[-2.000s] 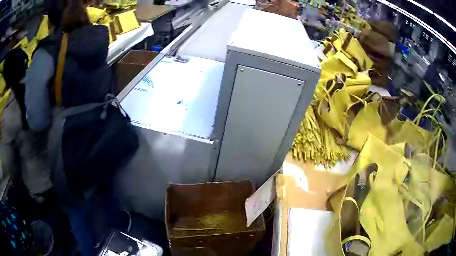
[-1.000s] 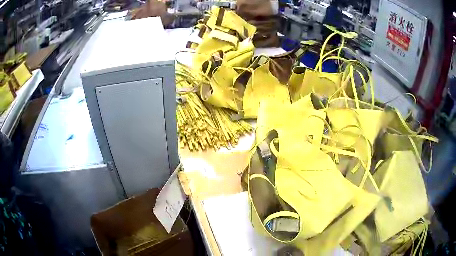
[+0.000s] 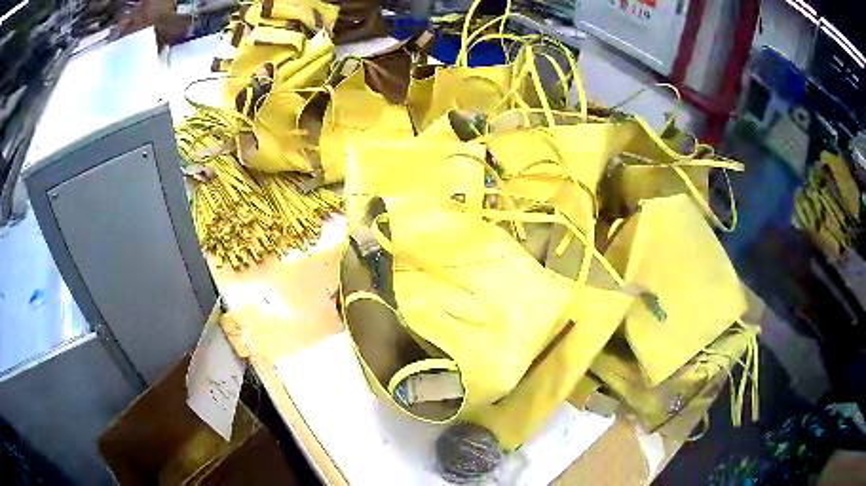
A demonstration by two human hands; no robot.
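Observation:
A large yellow handbag lies on its side on the white work sheet, its mouth open toward the front left. Its brown-beige lining shows, with a small grey-beige patterned tab at the mouth. A round dark grey lump sits at the near edge beside the bag. More yellow bags with looped handles lie heaped to the right and behind. Neither of my hands can be made out. A patterned dark sleeve and a bit of skin show at the lower right edge, cut off; whose they are is unclear.
A dense bundle of thin yellow strips lies at the table's left. A grey cabinet stands left of the table. An open scrap carton with a handwritten paper is at the lower left. Red pipes stand behind.
The view has swung right and closer to the table. Cabinet, carton and bags have shifted left in the picture, and the person at the left has gone out of view. The dark lump now shows fully.

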